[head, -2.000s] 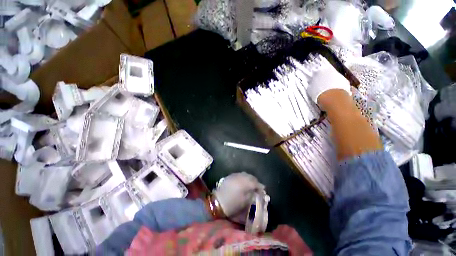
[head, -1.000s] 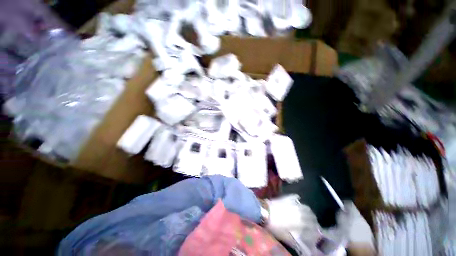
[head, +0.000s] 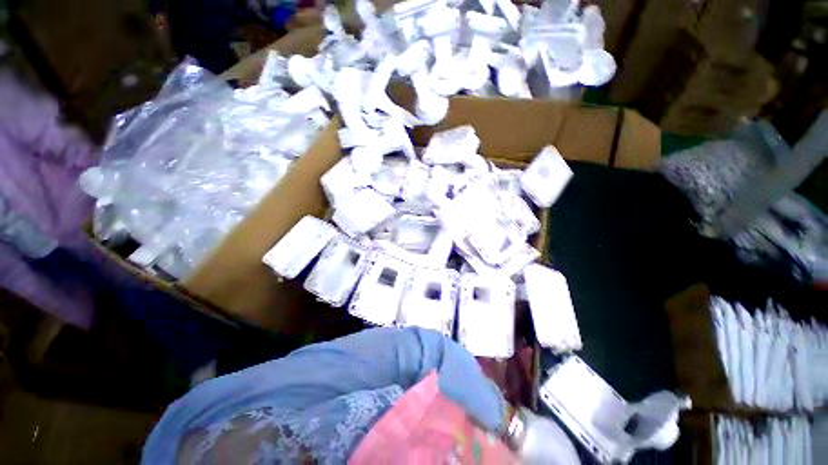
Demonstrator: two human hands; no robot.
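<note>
My left hand (head: 547, 442), in a white glove, is at the bottom edge and partly cut off. It appears shut on a white housing (head: 586, 405), though its fingertips are hidden. The housing is tilted, with its long side running down to the right. A pale rounded part (head: 657, 420) adjoins its lower right end; blur hides whether they are joined. My right hand cannot be made out.
White housings (head: 486, 313) lie heaped in a carton (head: 581, 133) in the centre. White arm-like parts (head: 427, 68) are heaped behind. A clear bag (head: 195, 173) is at left. Cartons of slender white rods (head: 767, 359) stand at right on the dark bench (head: 604, 245).
The view has swung left, moving the rod cartons to the right edge. My right hand, seen earlier, is no longer distinguishable. The loose rod on the bench no longer shows. The housing shows more clearly.
</note>
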